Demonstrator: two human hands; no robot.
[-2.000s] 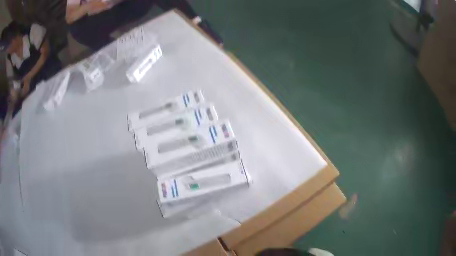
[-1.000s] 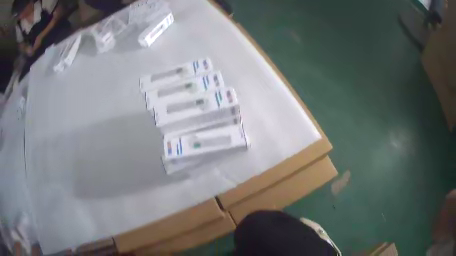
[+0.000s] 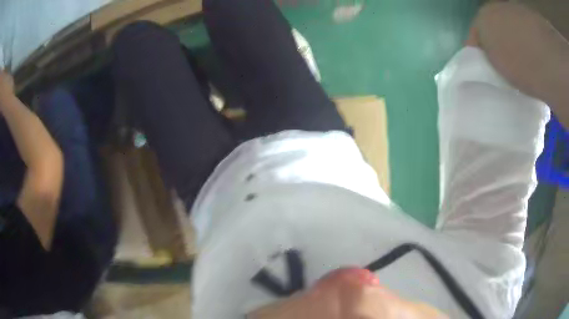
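No carton shows now. The view is down onto the wearer's own body: a white shirt [image 3: 299,218] and dark trousers [image 3: 268,75]. The wearer's right arm, in a white sleeve [image 3: 486,162], reaches up the right side, and its bare forearm runs out past the right edge. My right hand is outside the picture. My left hand cannot be made out. Blurred bare skin at the bottom edge shows no clear fingers.
A corner of the white-covered table [image 3: 43,25] with a brown board edge [image 3: 125,15] is at the upper left. A seated person's bare arm [image 3: 43,156] is at the left. A flat brown cardboard piece [image 3: 368,131] lies on the green floor [image 3: 412,124]. A blue object [image 3: 555,152] is at the right edge.
The view has swung down from the table to the wearer's lap and shirt. The cartons have left the picture. The right sleeve and the neighbour's arm have come into view.
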